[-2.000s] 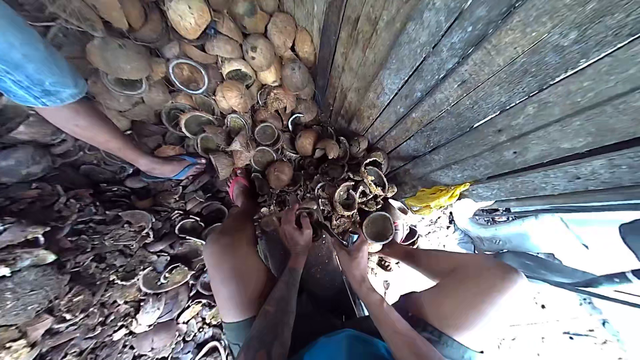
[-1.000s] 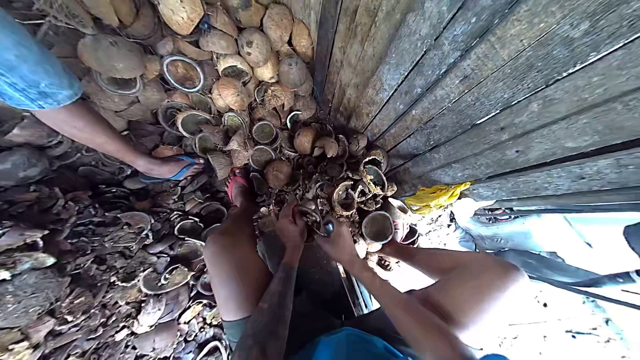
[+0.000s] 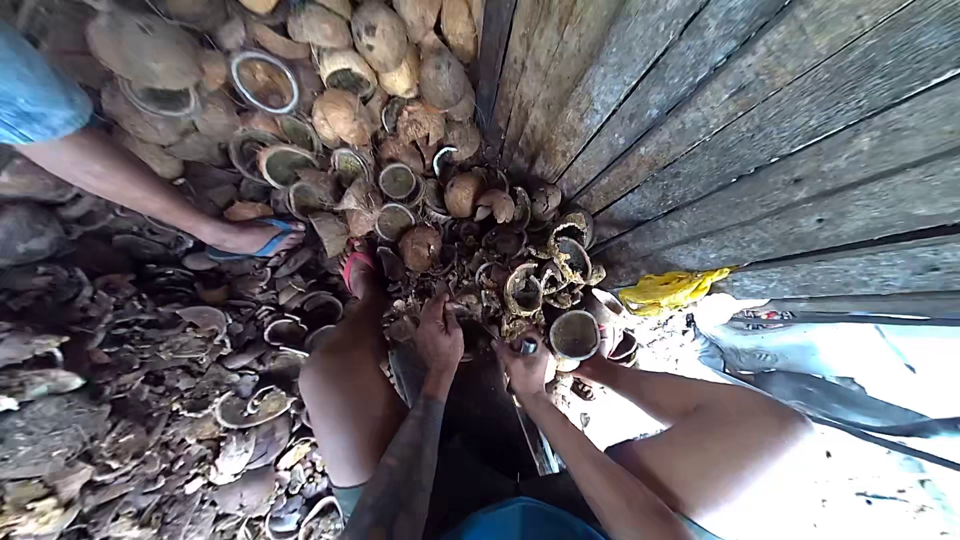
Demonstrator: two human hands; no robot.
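My left hand (image 3: pixel 439 334) reaches forward between my knees, its fingers at the edge of a dark coconut shell piece (image 3: pixel 474 337). My right hand (image 3: pixel 526 364) is closed around a small tool with a metallic end (image 3: pixel 529 346), the rest of which the fingers hide. Just right of that hand stands a round, cup-like coconut shell half (image 3: pixel 574 335). Beyond both hands lie broken shells, among them a curved, rough-edged shell ring (image 3: pixel 523 289) and a brown, rounded coconut shell (image 3: pixel 421 248).
Coconut shells (image 3: pixel 341 116) are heaped at the upper left beside a plank wall (image 3: pixel 720 120). Broken shell pieces (image 3: pixel 202 322) cover the left ground. Another person's sandaled foot (image 3: pixel 259 237) rests near my pink-strapped sandal (image 3: pixel 358 264). A yellow plastic bag (image 3: pixel 671 291) lies by the wall.
My right hand has turned since the earliest frame, where a dark tool showed between the hands. Both hands remain in nearly the same area. The other person's foot has stayed put.
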